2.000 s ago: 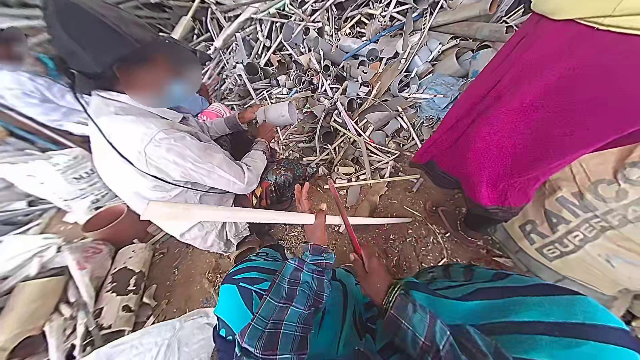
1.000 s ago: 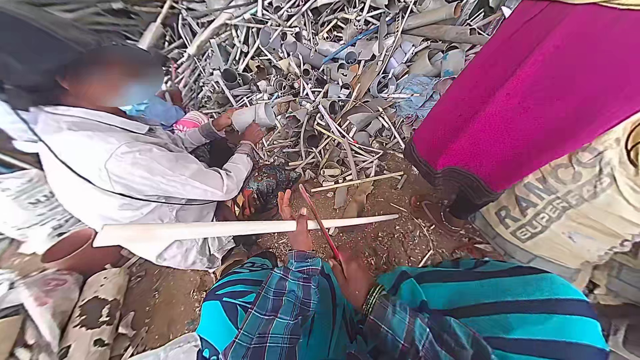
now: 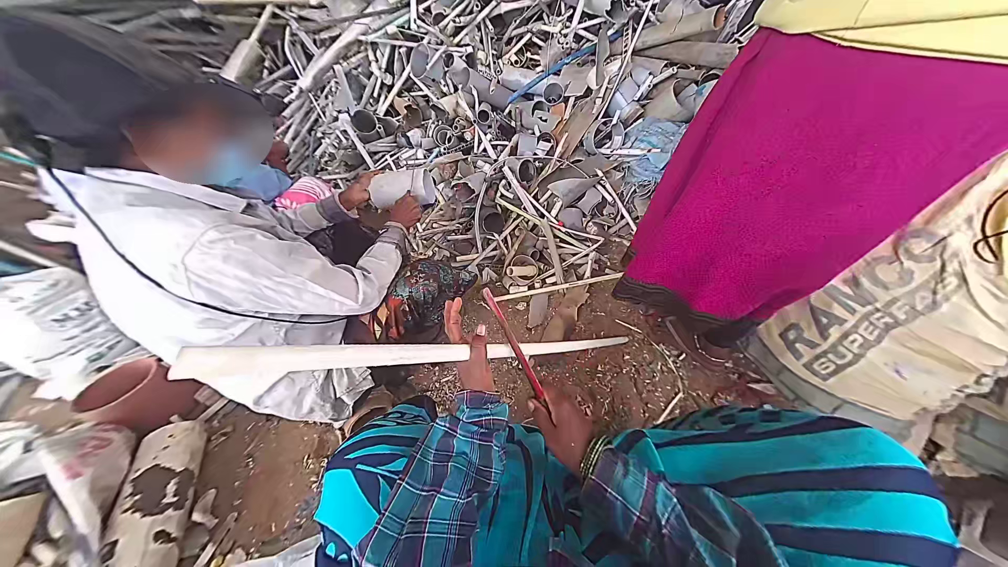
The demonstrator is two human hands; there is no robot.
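My left hand [image 3: 474, 358] grips a long white plastic strip [image 3: 315, 357], which lies roughly level and tapers to a point at the right. Its thumb and a finger stick up above the strip. In my right hand [image 3: 561, 421] is a thin red tool [image 3: 512, 339], perhaps a blade or hacksaw blade; its kind is not clear. The tool slants up to the left and crosses the strip just right of my left hand. Whether it touches the strip cannot be told. Both hands are above my striped turquoise cloth [image 3: 772, 465].
A co-worker in a white shirt [image 3: 228, 260] sits at left, holding a grey pipe piece [image 3: 402, 187]. Plastic pipe scrap [image 3: 504, 102] is heaped ahead. A person in a magenta skirt [image 3: 803, 157] stands at right by a printed sack [image 3: 890, 315]. A brown pot [image 3: 138, 394] lies lower left.
The view has shifted somewhat. Both hands keep their hold on the strip and the red tool, with the tool still crossing the strip; no other plain change.
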